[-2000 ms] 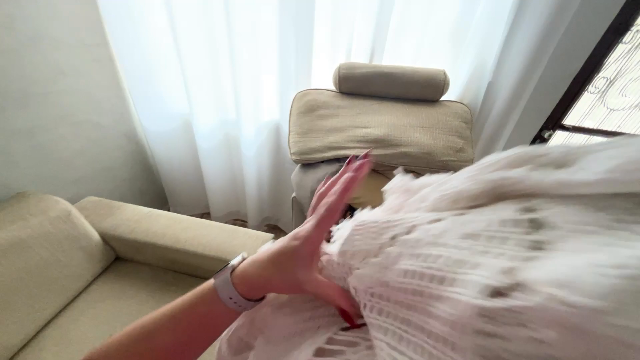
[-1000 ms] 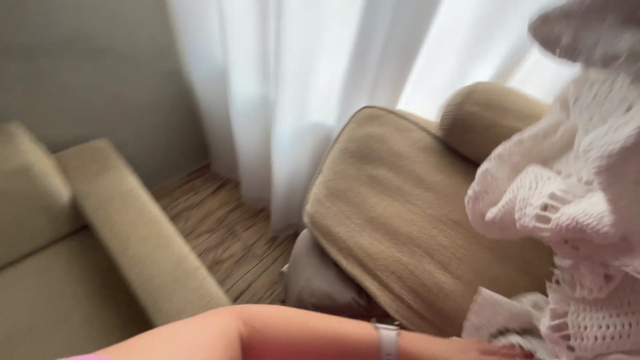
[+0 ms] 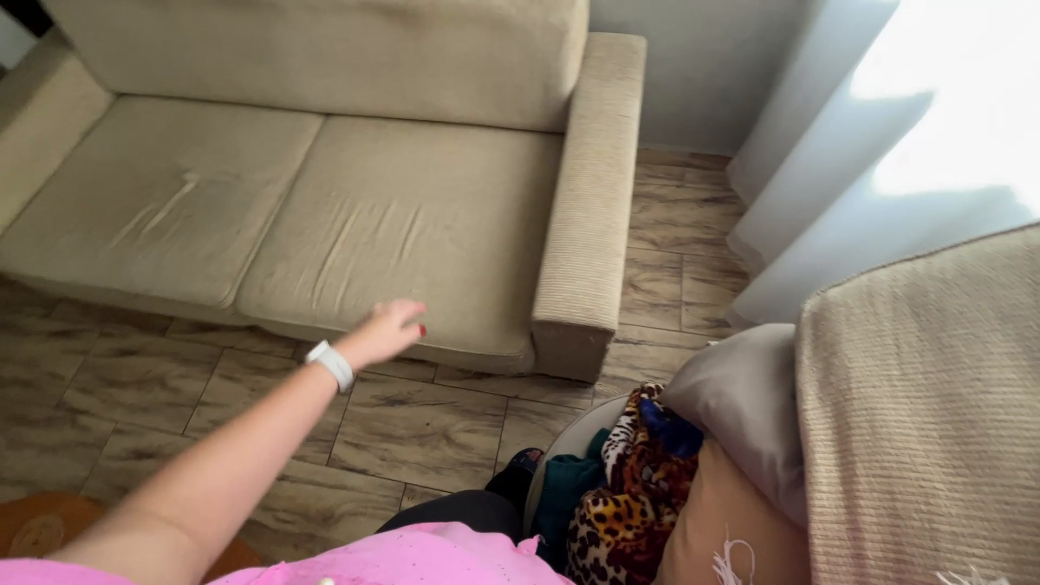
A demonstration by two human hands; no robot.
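Note:
My left hand (image 3: pixel 388 331), with a white band at the wrist, is held out over the front edge of the beige two-seat sofa (image 3: pixel 422 187). Its fingers are apart and nothing is in them. My right hand is out of view. At the lower right, a large beige cushion (image 3: pixel 926 390) lies on a pile with a grey satiny pillow (image 3: pixel 743 398), a leopard-print cloth (image 3: pixel 626 520) and a dark teal cloth (image 3: pixel 569 487). Some white fringe threads (image 3: pixel 731 561) show at the bottom edge.
The sofa's ribbed armrest (image 3: pixel 589 203) stands left of a strip of wood-look tile floor (image 3: pixel 682 268). White curtains (image 3: pixel 812 187) hang at the right. An orange round mat (image 3: pixel 41 528) lies at the lower left. My foot (image 3: pixel 526 459) is beside the pile's rounded base.
The view has swung left to the sofa. My left hand was at the white openwork knit cloth earlier and is now away from it; only fringe threads show now.

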